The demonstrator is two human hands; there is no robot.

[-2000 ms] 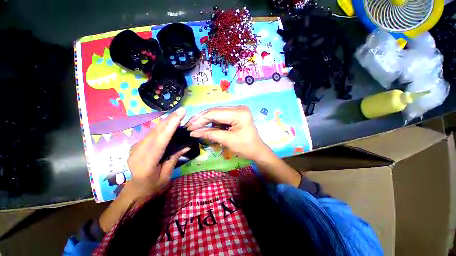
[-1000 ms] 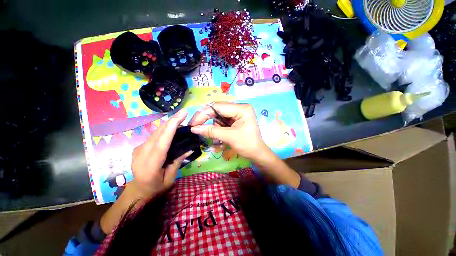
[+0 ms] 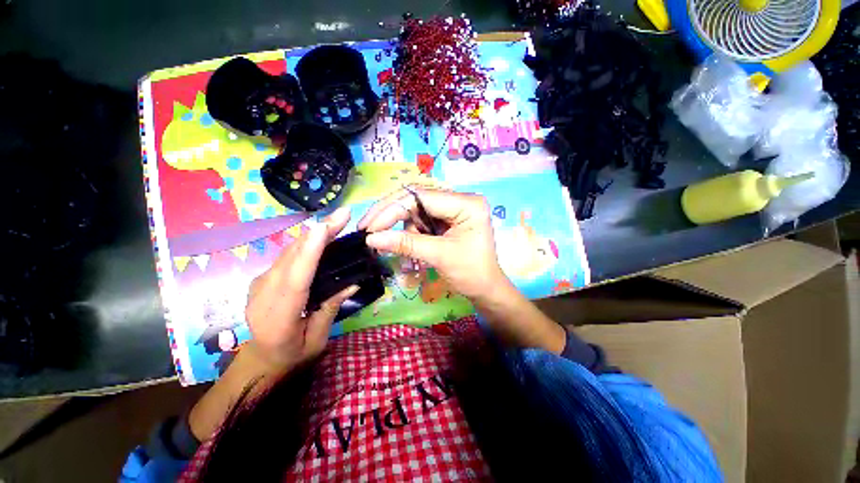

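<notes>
My left hand [image 3: 288,292] holds a glossy black plastic housing [image 3: 345,268] low over the printed picture board [image 3: 189,274], fingers along its left side and thumb at its lower edge. My right hand [image 3: 443,236] is at the housing's upper right edge, thumb and fingertips pinched close together. A thin dark piece shows between its fingers; what it is I cannot tell. Three more black housings [image 3: 309,170] with coloured dots stand grouped at the board's upper left.
A red bunch of wired components [image 3: 436,71] lies at the board's top. Right of it are a heap of small black parts [image 3: 603,104], a yellow squeeze bottle [image 3: 724,197], crumpled clear bags [image 3: 721,108] and a fan [image 3: 754,28]. An open carton [image 3: 660,358] is at the lower right.
The held housing shows more of its dark upper surface between my hands. My right hand has shifted slightly right and up, and the thin dark piece in its fingers is tilted differently.
</notes>
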